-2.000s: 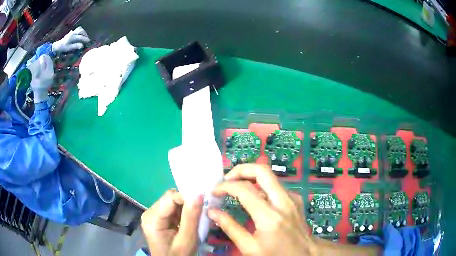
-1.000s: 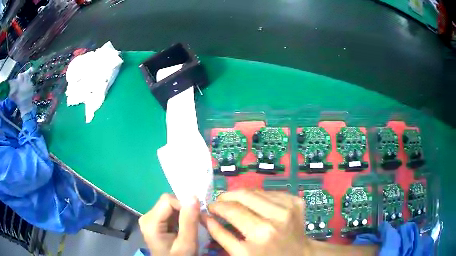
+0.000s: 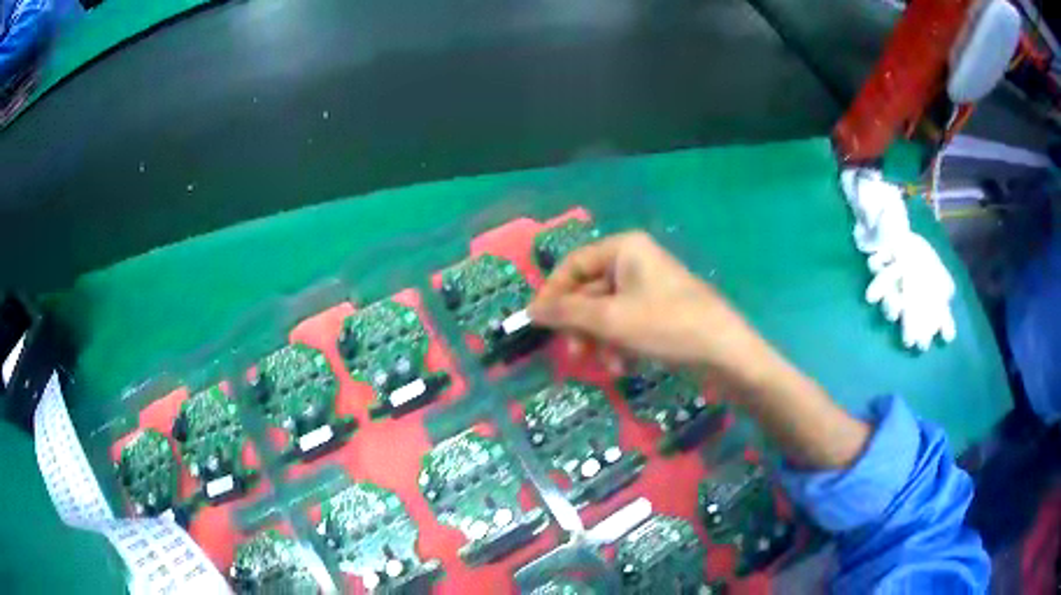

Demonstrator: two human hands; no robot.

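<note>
My right hand (image 3: 628, 305) reaches over the clear tray (image 3: 314, 477), its thumb and fingers pinched at the right end of a small white label (image 3: 515, 321). The label lies against the black connector of a green circuit board (image 3: 483, 291) in the far row. Boards to its left bear white labels on their connectors, one of them a label on the neighbouring board (image 3: 407, 393). My fingers partly hide the far-row board at the right end. The printed label strip (image 3: 70, 465) hangs at the lower left. My left hand is not in view.
The black box (image 3: 35, 355) is cut off at the left edge. Red material (image 3: 401, 447) shows between the boards. White gloves (image 3: 902, 262) lie on the green mat at the right, below a red object (image 3: 902, 81). The dark conveyor (image 3: 384, 105) runs behind the mat.
The view has swung right. My right hand has left the strip and moved to the far-row board, where a white label now shows. My left hand has gone out of view.
</note>
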